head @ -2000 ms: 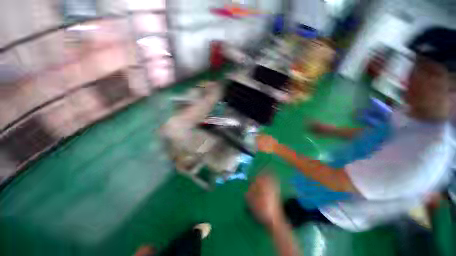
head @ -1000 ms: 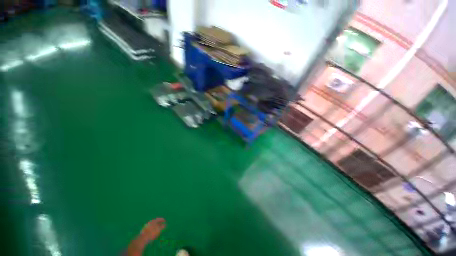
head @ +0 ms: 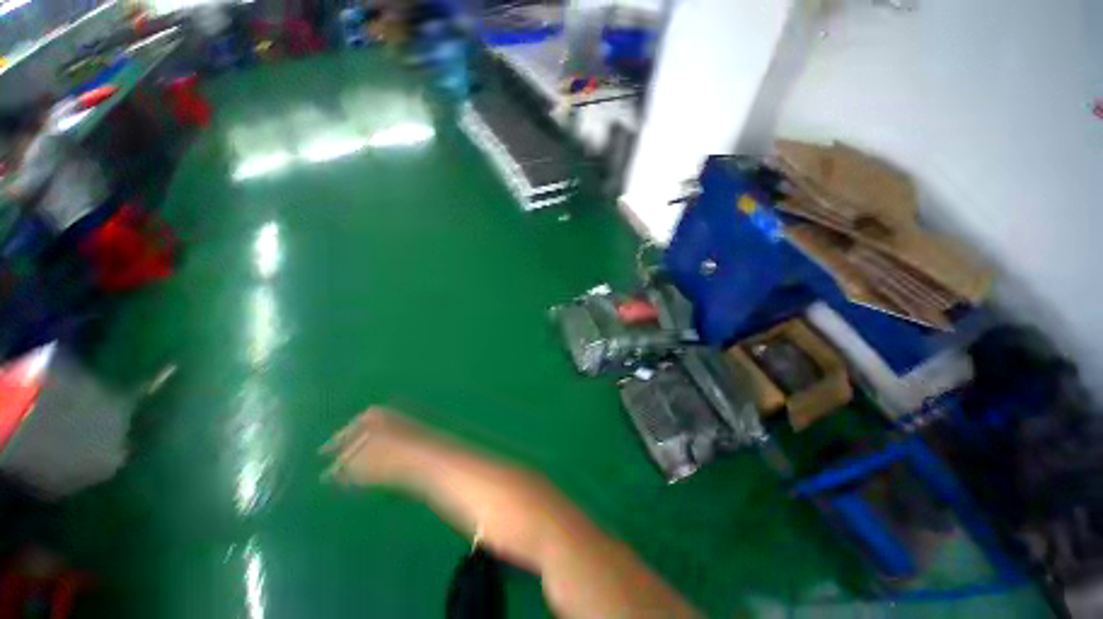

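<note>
My right hand (head: 373, 447) is blurred, left of the middle, above the green floor (head: 399, 302). Its bare forearm comes in from the bottom edge, right of the middle. The fingers look loosely apart, and I see nothing held. My left hand is out of the picture. On the floor to the right lie grey bundles that look film-wrapped, one (head: 611, 327) with a red patch on it and one (head: 689, 417) nearer me. My hand touches neither.
A blue bin (head: 738, 248) has flattened cardboard (head: 889, 230) on top. An open carton (head: 792, 369) and a blue frame (head: 883, 508) stand near it. A low dark stack (head: 520, 151) lies beyond. Red stools (head: 131, 248) and blurred people line the left side.
The view has swung, and the blue bin, cardboard and grey bundles are now nearer and further right. My right hand has come into view; my left hand has gone out.
</note>
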